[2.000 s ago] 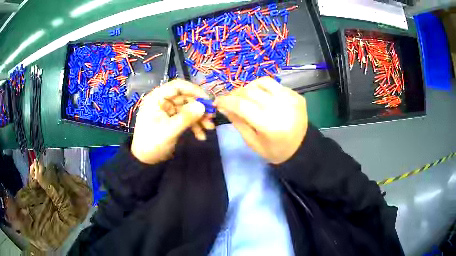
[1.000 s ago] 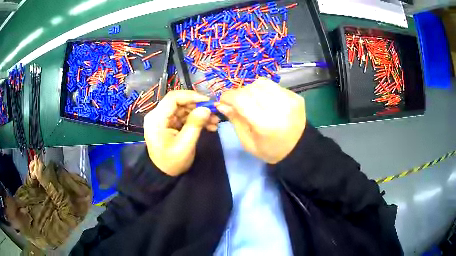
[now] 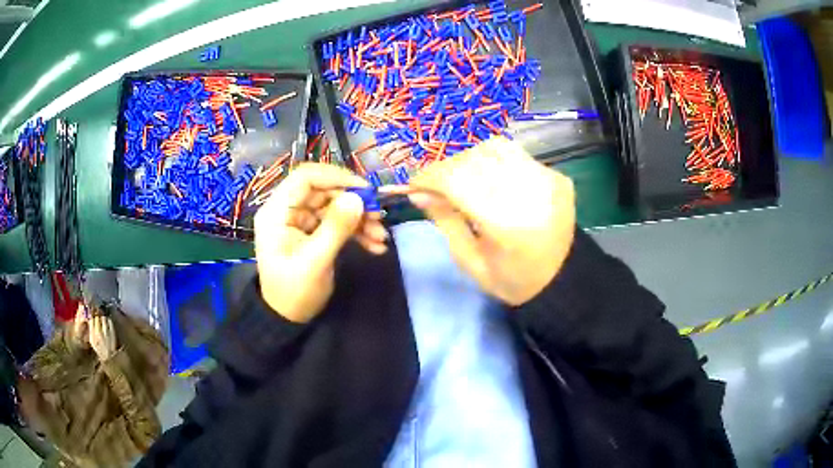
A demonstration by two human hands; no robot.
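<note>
My left hand [image 3: 306, 239] holds a blue housing [image 3: 367, 197] between thumb and fingertips, in front of my chest. My right hand [image 3: 502, 219] pinches a thin lead [image 3: 396, 189] whose pale end points at the housing; whether its tip is inside the housing is too small to tell. Behind the hands, the middle tray [image 3: 575, 78] holds a heap of blue and red pieces. The left tray [image 3: 290, 114] holds blue pieces mixed with red ones. The right tray [image 3: 658, 174] holds only red leads.
A white-and-blue pen [image 3: 553, 116] lies in the middle tray. Two blue pieces [image 3: 210, 54] lie on the green bench behind the left tray. Black cables [image 3: 66, 201] hang at the far left. A person in brown [image 3: 96, 388] is at lower left. A blue bin [image 3: 790, 91] stands far right.
My hands have moved slightly apart, and a pale length of lead now shows between them. The left hand has shifted a little left. The neighbouring person's hands have moved.
</note>
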